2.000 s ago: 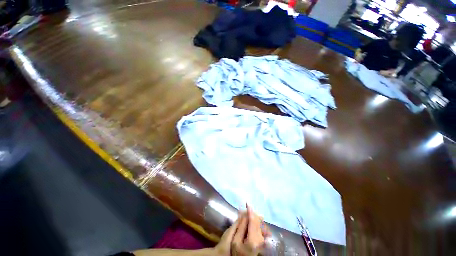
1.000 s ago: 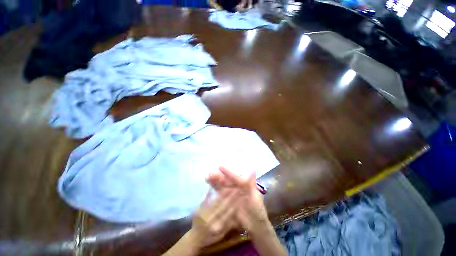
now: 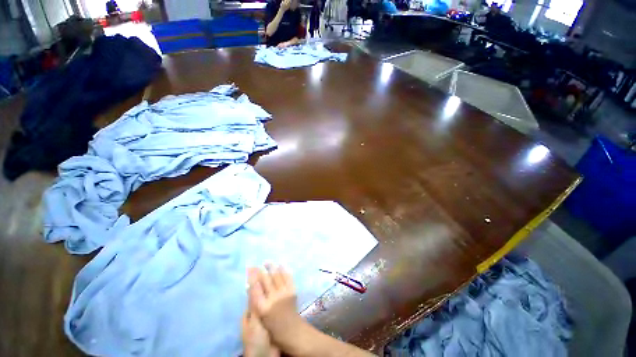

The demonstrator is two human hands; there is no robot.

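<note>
A light blue shirt (image 3: 167, 279) lies spread on the table in front of me, its upper part folded. My right hand (image 3: 275, 301) is over the shirt's lower edge, palm against my left hand (image 3: 255, 338), fingers stretched out. My left hand is partly hidden behind it and cut off by the bottom edge. No object shows in either hand; between the palms I cannot see. Thread snips (image 3: 351, 282) with a red handle lie right of my hands, blades pointing left onto the shirt's edge and handle on the table.
A crumpled light blue shirt pile (image 3: 174, 132) lies beyond the shirt, with dark garments (image 3: 77, 97) behind it. A grey bin (image 3: 593, 279) holding blue shirts (image 3: 495, 314) stands below the yellow table edge (image 3: 530, 226). A person (image 3: 282, 24) sits across the table at another light blue garment (image 3: 296, 56).
The view has swung right and then lifted. My hands stay together but have changed position against each other, and the snips, partly covered a second ago, now show fully.
</note>
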